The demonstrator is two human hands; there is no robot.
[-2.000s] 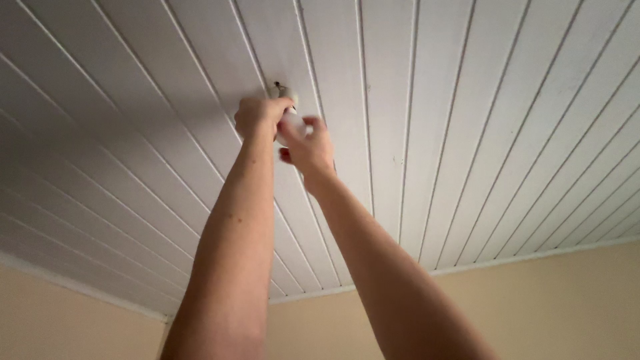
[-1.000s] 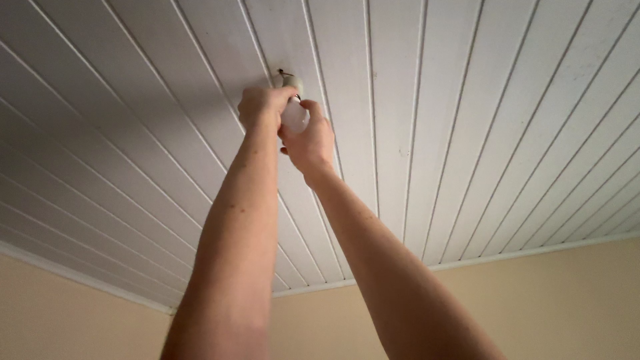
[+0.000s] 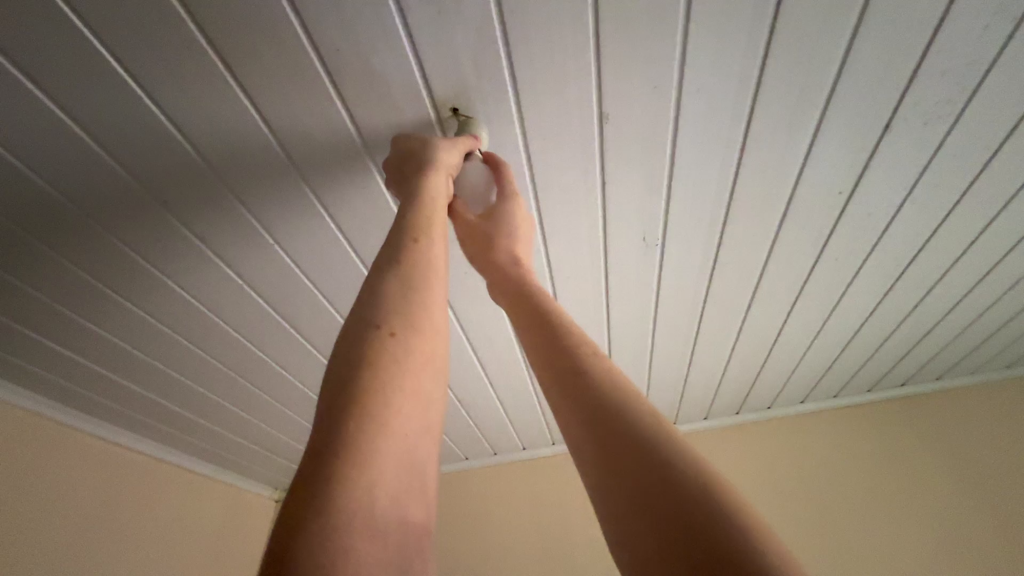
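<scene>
Overhead, a pale lamp holder sits at the ceiling, beside a small dark hole with a short wire. My left hand grips the holder's lower part from the left, thumb across it. Below the holder is a white, rounded light bulb. My right hand holds the bulb between thumb and fingers, close beside my left hand. Where bulb and holder meet is partly hidden by my fingers.
White grooved ceiling boards run above both arms. A white trim strip borders the ceiling where it meets the beige wall. A shadow falls over the boards at the left.
My right hand's fingers, blurred and looser around the bulb two seconds ago, have closed around it. My left hand has stayed at the lamp holder.
</scene>
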